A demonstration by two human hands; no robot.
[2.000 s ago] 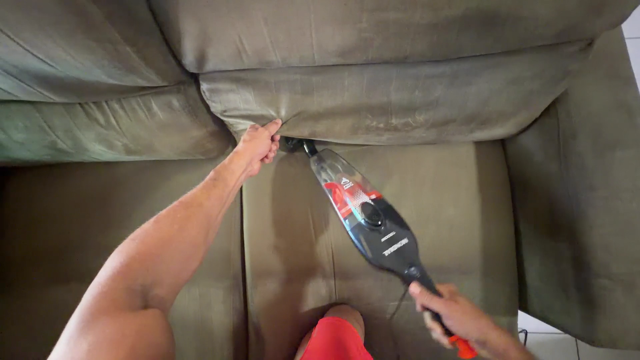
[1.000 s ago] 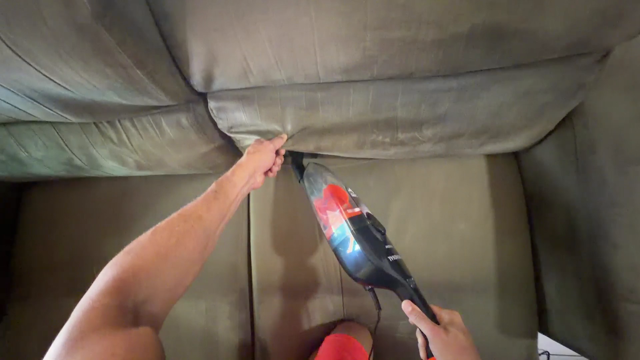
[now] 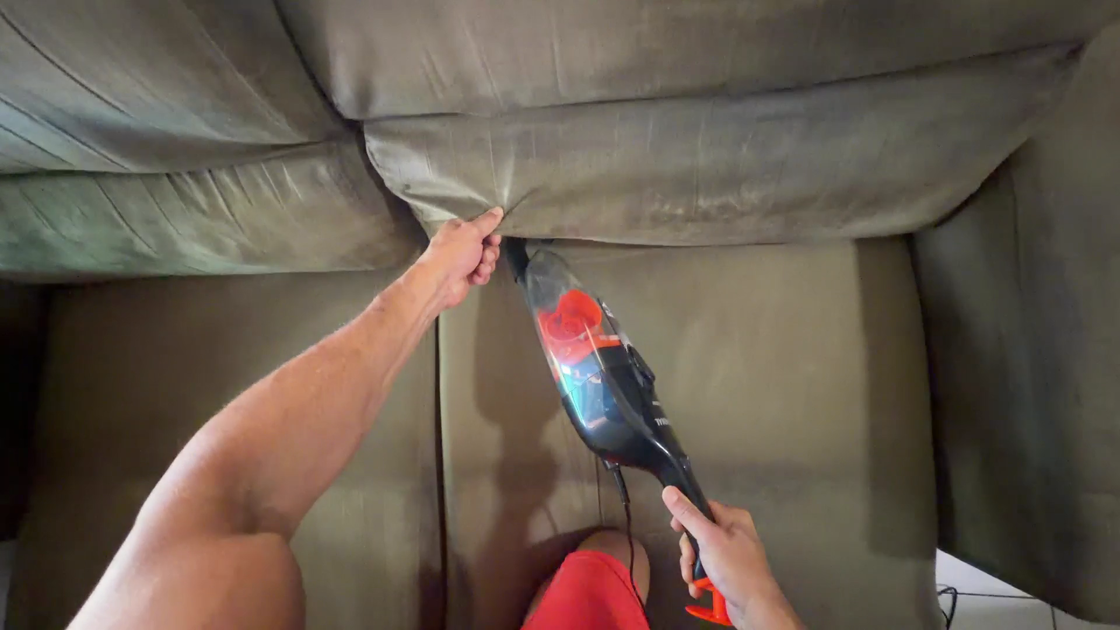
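Note:
My left hand (image 3: 464, 258) pinches the lower edge of the sofa's back cushion (image 3: 682, 166), and the fabric puckers at the fingertips. My right hand (image 3: 717, 547) is closed around the black handle of a corded handheld vacuum cleaner (image 3: 604, 376), which has a clear dust chamber with a red part inside. The vacuum slants up and left across the seat cushion (image 3: 770, 367). Its black nozzle (image 3: 518, 259) reaches the gap under the back cushion, just right of my left hand; the nozzle's tip is hidden there.
A second back cushion (image 3: 201, 219) and seat cushion (image 3: 175, 350) lie to the left, past a seam. The sofa's armrest (image 3: 1024, 367) rises at the right. The vacuum's power cord (image 3: 626, 516) hangs by my knee in red shorts (image 3: 591, 595). A cable (image 3: 989, 596) lies on the light floor, lower right.
Since two seconds ago the vacuum has rolled about its length, and my right hand with the handle has moved left. My left hand keeps its hold on the cushion edge.

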